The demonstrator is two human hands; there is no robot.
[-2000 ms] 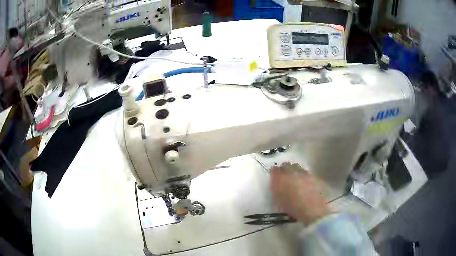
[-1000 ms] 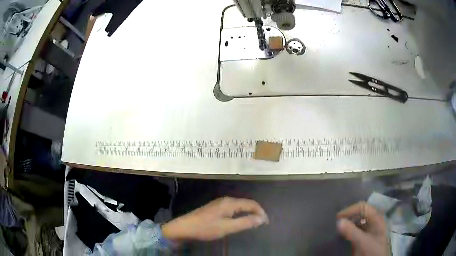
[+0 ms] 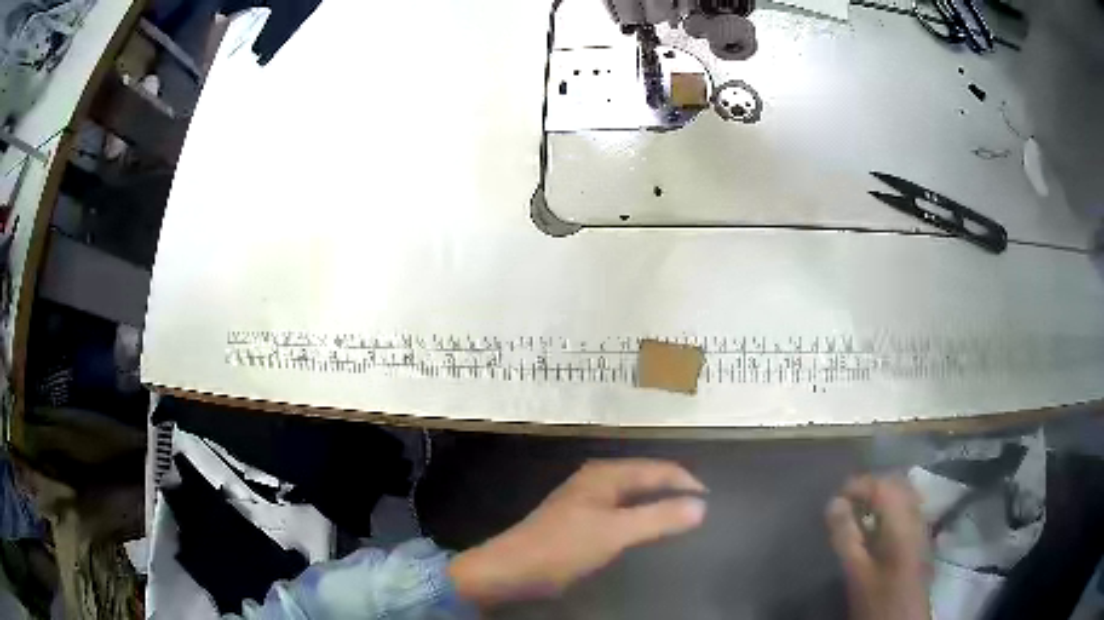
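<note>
My left hand [image 3: 587, 533] is below the table's front edge, over the dark-covered lap. Its thumb and forefinger pinch a small dark piece [image 3: 660, 494], hard to see against the lap. My right hand [image 3: 890, 545] is to its right, also below the edge, blurred and cut off by the bottom of the picture. Its fingers are closed around a small tool with a pale tip [image 3: 868, 520]; its shape is mostly hidden, perhaps an awl or seam ripper. The hands are apart.
Black thread snips [image 3: 938, 212] lie right of the throat plate [image 3: 593, 91]. Looped scissors [image 3: 956, 24] are top right. A tan patch [image 3: 670, 366] lies on the printed ruler [image 3: 484, 360]. Black fabric [image 3: 285, 24] is top left; dark and white pieces [image 3: 236, 515] hang lower left.
The view has tipped down from the machine to the table front and lap. Since one second ago my left hand has moved right, its thumb and forefinger now closed. My right hand has shifted little.
</note>
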